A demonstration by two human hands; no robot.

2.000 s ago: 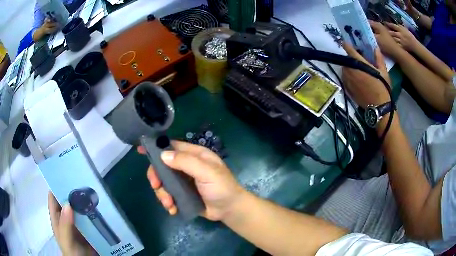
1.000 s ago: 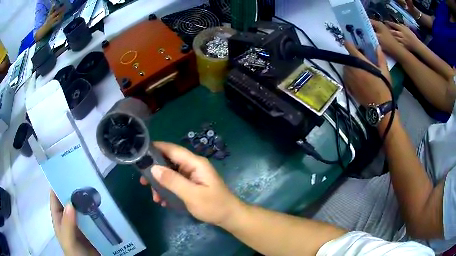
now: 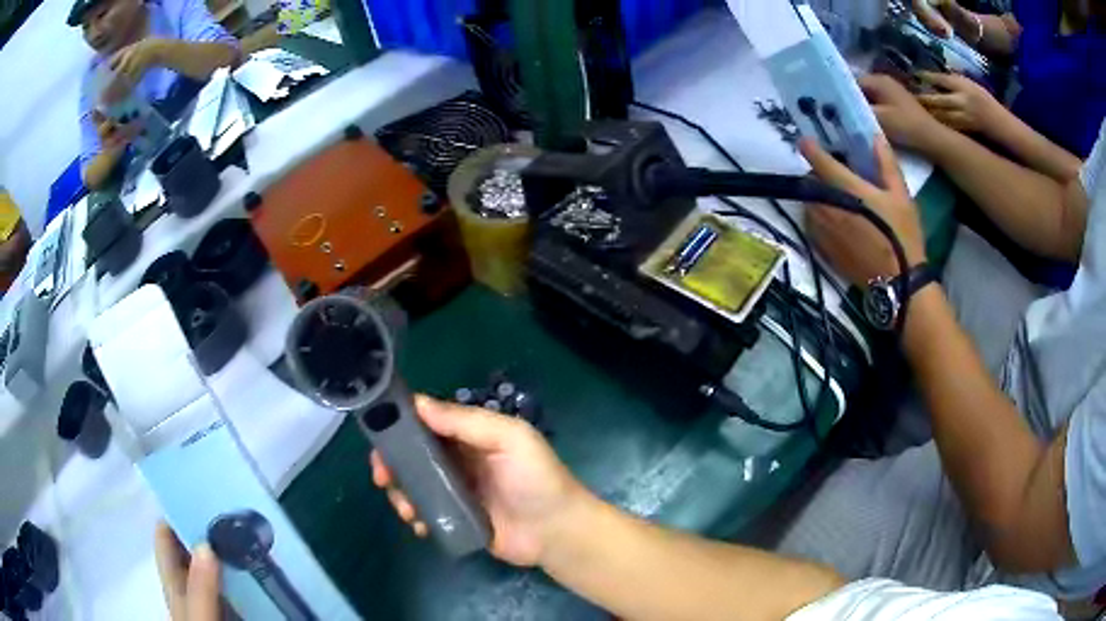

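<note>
My right hand [image 3: 503,479] holds a dark grey handheld fan [image 3: 425,473] by its handle. The fan's round head is up and its open side with dark blades faces me. My left hand [image 3: 188,580] is cut off by the bottom edge and holds a pale blue retail box [image 3: 200,485] at its left side. The box stands tilted with its white end flap open and a dark fan picture on its front. Small dark parts [image 3: 503,397] lie in a pile on the green mat [image 3: 643,449] behind my right hand.
A red-brown box [image 3: 346,212], a tub of screws [image 3: 495,231] and a black soldering station [image 3: 631,279] with a yellow sponge tray [image 3: 713,265] stand behind. Dark cups [image 3: 209,322] stand on white paper at left. Another person's hand [image 3: 855,224] holds a box at right.
The view has tilted up, so the bench things sit lower. The fan in my right hand has turned, its open face now more upright towards me. Both hands keep their holds.
</note>
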